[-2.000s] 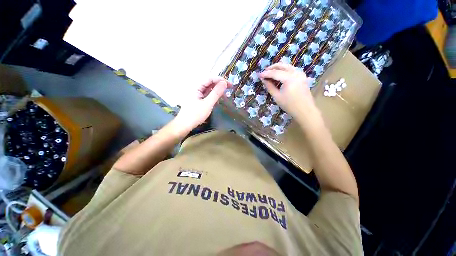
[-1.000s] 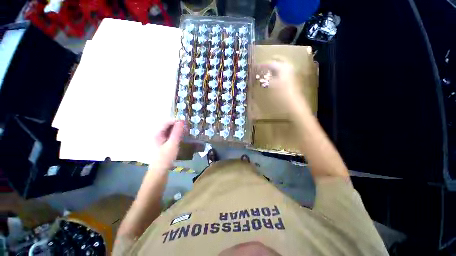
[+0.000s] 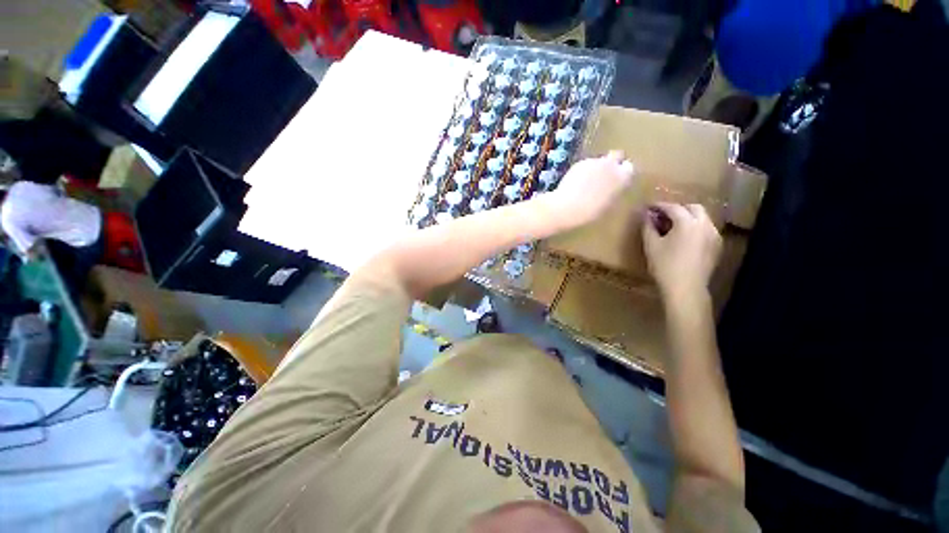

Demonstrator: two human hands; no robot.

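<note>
The clear blister tray (image 3: 607, 78) holds rows of small silver star-like motors (image 3: 514, 123) with red-brown wiring between them. The cardboard carton (image 3: 666, 135) lies against the tray's right side. My left hand (image 3: 593, 189) is over the carton near the tray's right edge, its forearm crossing the tray's lower part. Its fingertips are together, with a tiny pale spot at them that is too small to identify. My right hand (image 3: 687, 248) is above the carton, fingers curled inward. Whether it holds anything is unclear. No pile of small white parts shows on the visible carton.
White sheets (image 3: 343, 146) lie left of the tray. Black crates (image 3: 213, 224) stand further left. An open brown carton of small black parts (image 3: 203, 401) is at lower left. Black material (image 3: 843, 312) covers the right side. A blue rounded object (image 3: 775, 42) is at upper right.
My left hand has moved from the tray's lower left corner across to the carton. My right hand has moved toward the carton's right side. The white pile no longer shows. The view has turned.
</note>
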